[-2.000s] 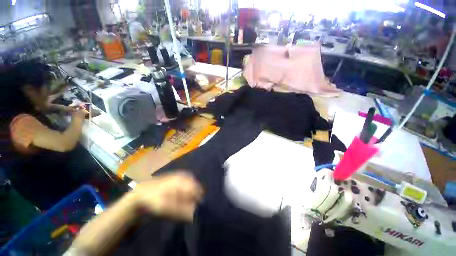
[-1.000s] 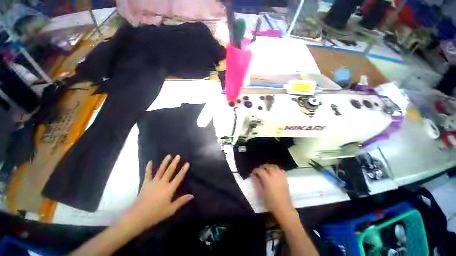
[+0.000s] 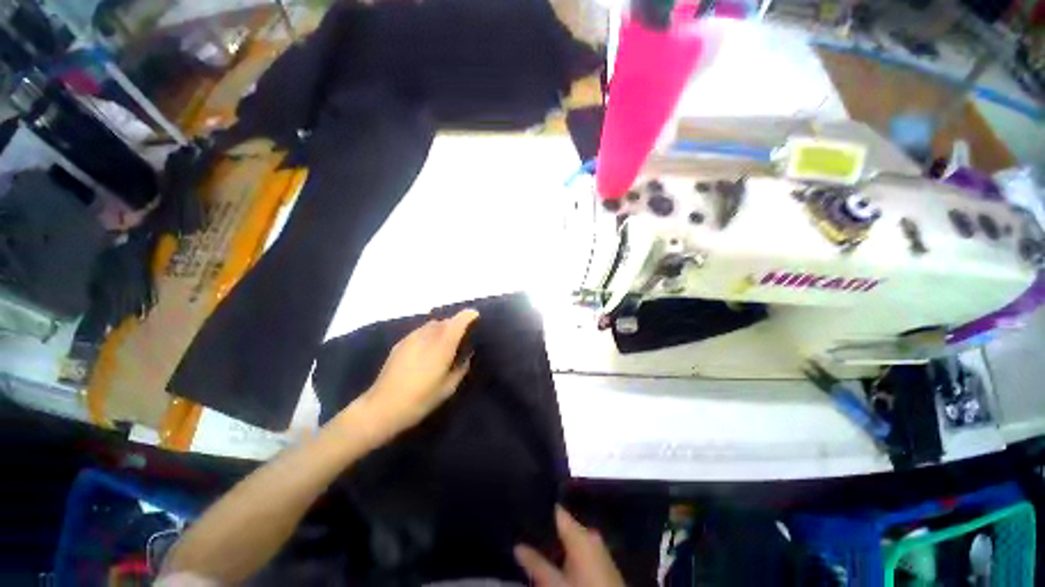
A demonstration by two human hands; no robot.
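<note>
A black cloth panel point(image 3: 458, 447) lies over the table's front edge in front of me and hangs down. My left hand point(image 3: 424, 365) is on its upper part, fingers bent, thumb and fingers closed on the cloth near the top edge. My right hand point(image 3: 567, 560) is at the bottom edge of the picture, partly cut off, by the panel's lower right side; its grip is unclear. The white sewing machine point(image 3: 802, 258) marked HIKARI stands at the right. A small black panel point(image 3: 685, 323) lies under its arm, near the needle.
A long black leg shape point(image 3: 321, 252) joins a dark cloth spread point(image 3: 458, 57) at the back left. Cardboard with orange tape point(image 3: 212, 269) lies left. Blue-handled snips point(image 3: 848, 404) lie right. Blue crates point(image 3: 86, 527) stand below both sides; a green basket point(image 3: 1020, 550) is at right.
The large panel has moved down toward me, over the front edge. My left hand has closed on its upper part. My right hand has left the small panel and moved down. The view has shifted.
</note>
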